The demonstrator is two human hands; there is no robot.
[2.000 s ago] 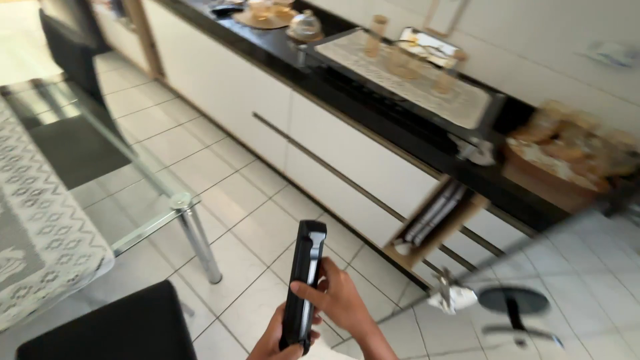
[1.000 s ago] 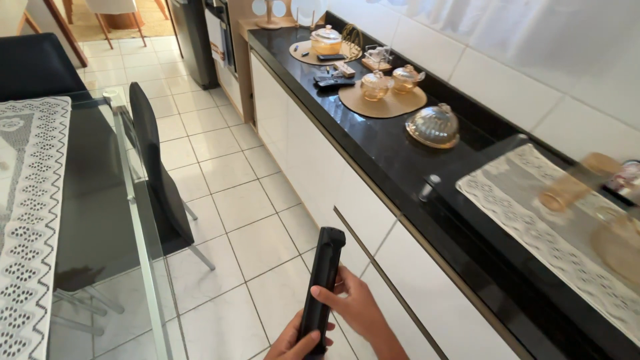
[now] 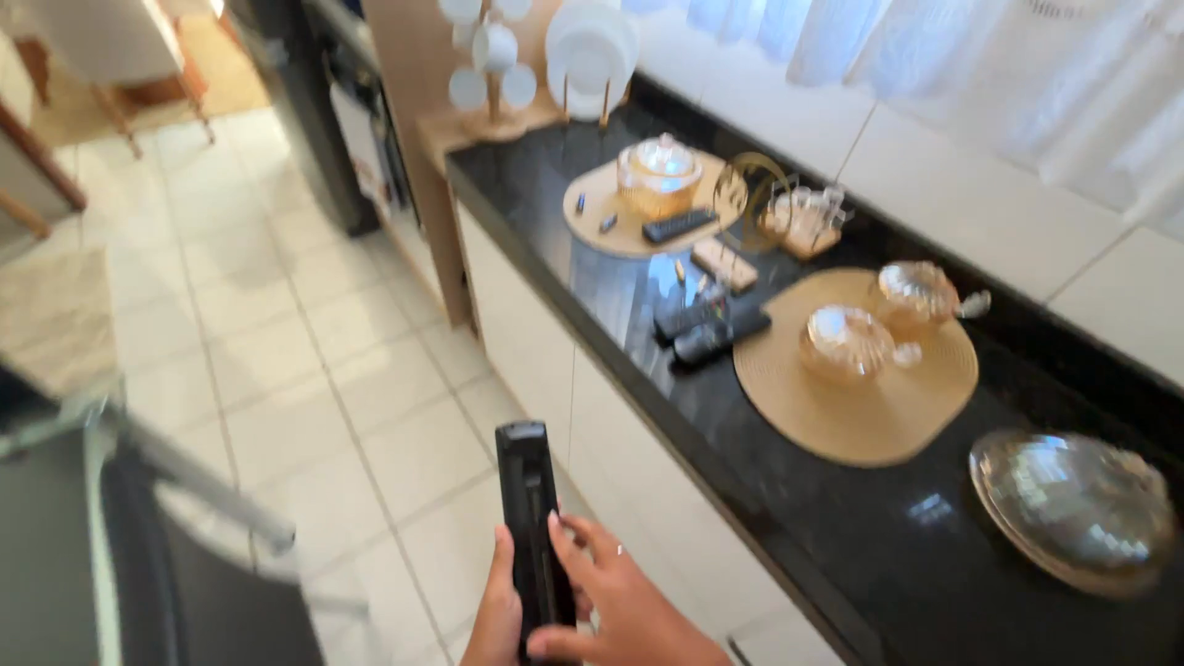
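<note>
A long black device (image 3: 532, 518), perhaps a remote control, stands nearly upright between my hands at the lower middle. My left hand (image 3: 498, 601) grips its left side, while my right hand (image 3: 615, 592) holds the right side and its lower front. To the right, on the black countertop, lie two black remote controls (image 3: 717, 335) side by side. Another black remote control (image 3: 680, 225) rests on the farther woven placemat (image 3: 592, 236), near small batteries (image 3: 608, 223) and a lidded amber glass bowl (image 3: 659, 176). A small pale block (image 3: 724, 264) lies between the placemats.
The nearer placemat (image 3: 860, 425) holds two lidded glass dishes (image 3: 846, 342). A glass dome (image 3: 1073, 509) sits nearer on the counter (image 3: 888, 555). Cups on a stand (image 3: 495, 46) and upright plates (image 3: 592, 55) are at the far end. A black chair (image 3: 213, 555) and glass table edge are left.
The view has swung left and moved along the counter, nearer its far end. The black device remains in my hands; my right hand's fingers have shifted on it.
</note>
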